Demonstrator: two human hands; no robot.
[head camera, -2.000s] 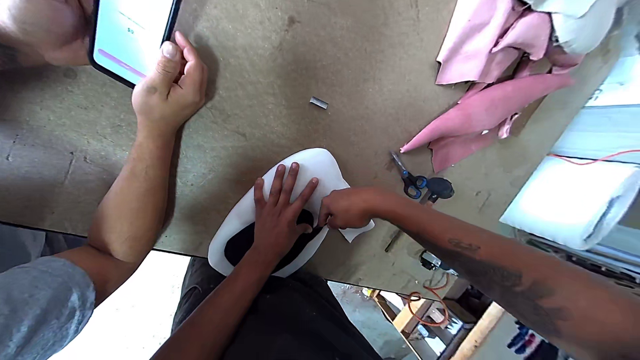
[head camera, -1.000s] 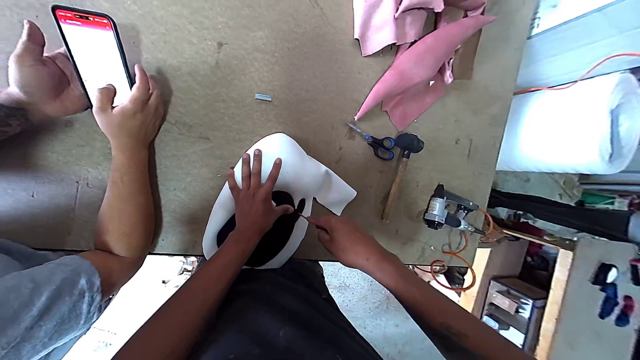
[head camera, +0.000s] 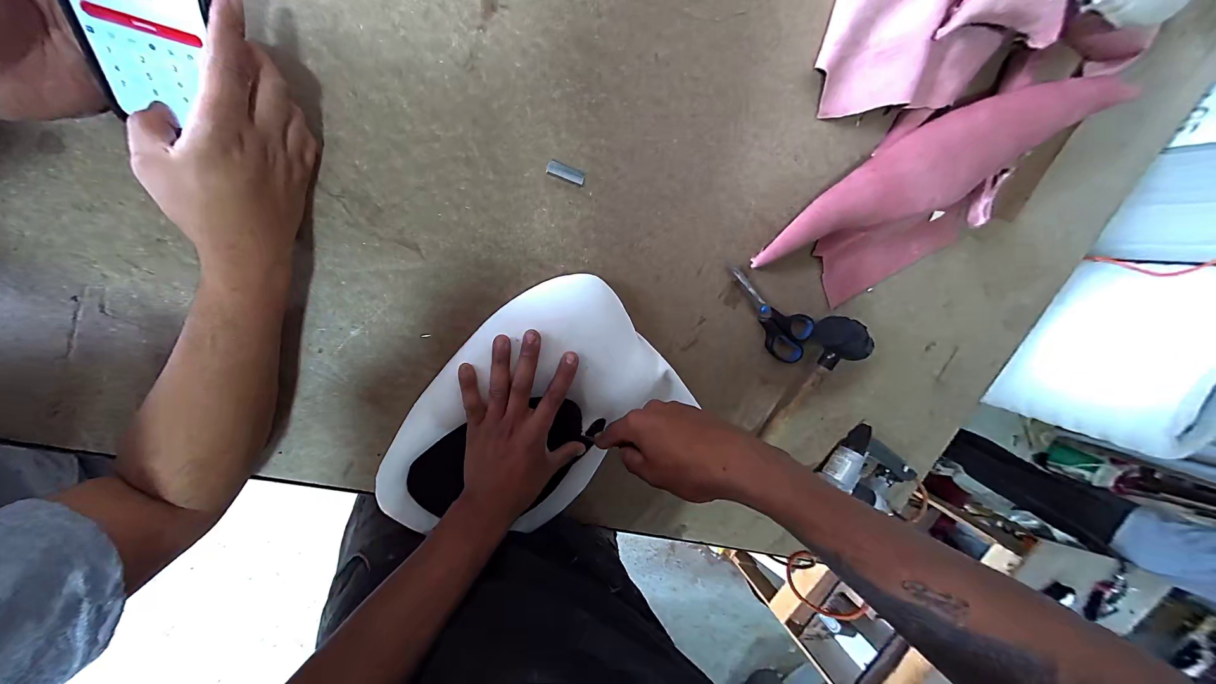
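A white sheet-covered piece with a rounded outline (head camera: 570, 318) lies at the table's front edge, a black area (head camera: 439, 472) showing inside its white border. My left hand (head camera: 513, 442) rests flat on it, fingers spread, pressing over the black area. Close to the left thumb, my right hand (head camera: 679, 446) is closed around a small, thin dark tool, mostly hidden by the fingers; its tip meets the edge between black and white. A loose white flap (head camera: 670, 385) sticks out beyond the right hand.
Blue-black scissors (head camera: 781, 332) and a black-headed mallet (head camera: 844, 338) lie to the right, near a pneumatic stapler (head camera: 850, 465). Pink material scraps (head camera: 931, 171) are at the upper right. A small metal strip (head camera: 565, 172) lies ahead. At left, a co-worker's hand (head camera: 233, 152) touches a phone (head camera: 142, 52).
The view has shifted. Beside the left thumb, the right hand stays at the white piece's right side, now with its forearm stretched farther across the table's front edge than a second ago.
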